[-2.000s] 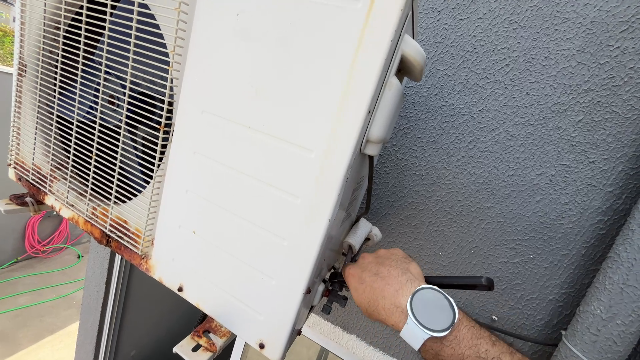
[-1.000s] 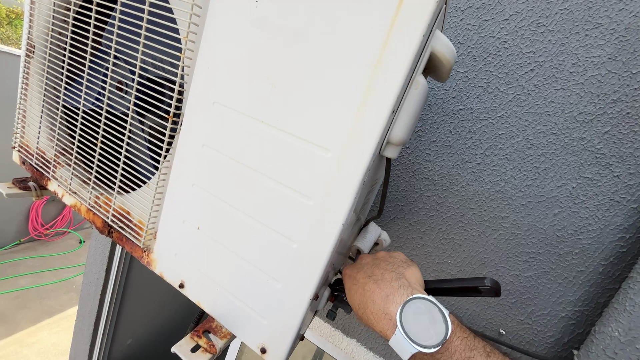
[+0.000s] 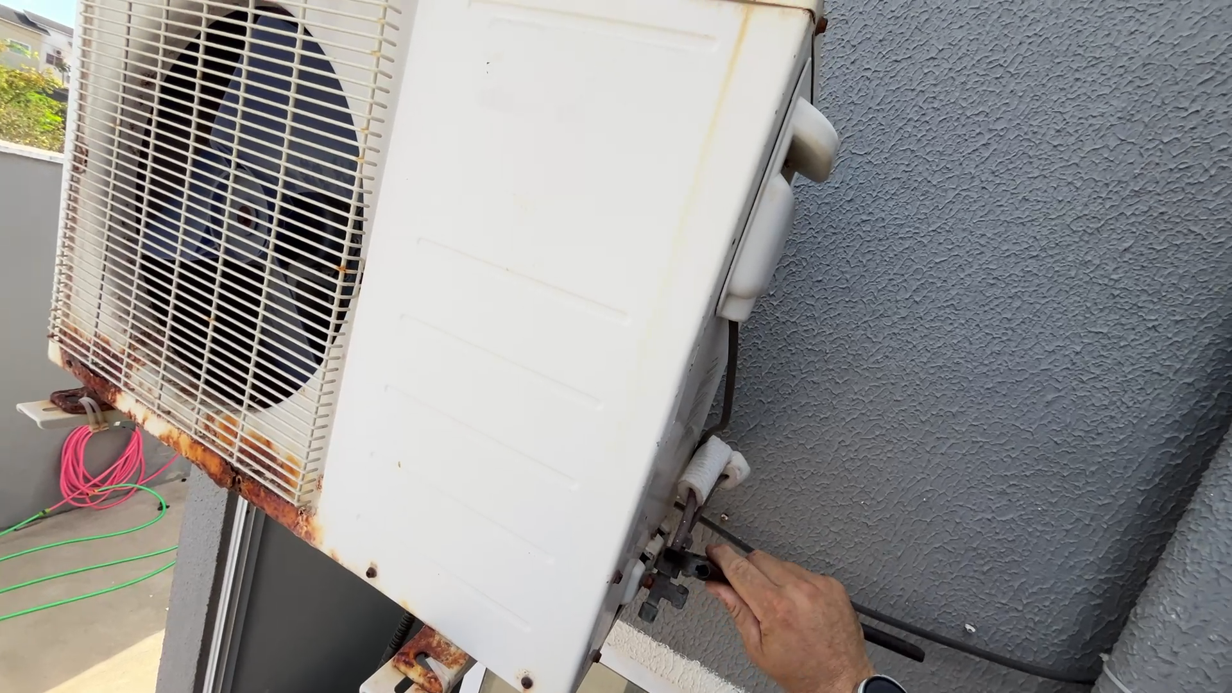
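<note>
My right hand grips a black-handled wrench at the lower right. The wrench's dark head is at the service valves on the lower side of a white outdoor air-conditioner unit. Its handle passes behind my hand, and the end shows beyond it. Just above the valves are a pipe with white insulation wrap and a dark cable. How the wrench's jaws sit on the fitting cannot be told. My left hand is not in view.
A rusty-edged fan grille covers the unit's left part. Behind stands a rough grey wall, with a black cable along it and a thick grey pipe at right. A rusted bracket is below; pink and green hoses are at left.
My hand's back was higher and closer over the valves; it now lies lower and to the right, uncovering the wrench's head. Less of the handle's far end shows, and the watch is mostly out of view.
</note>
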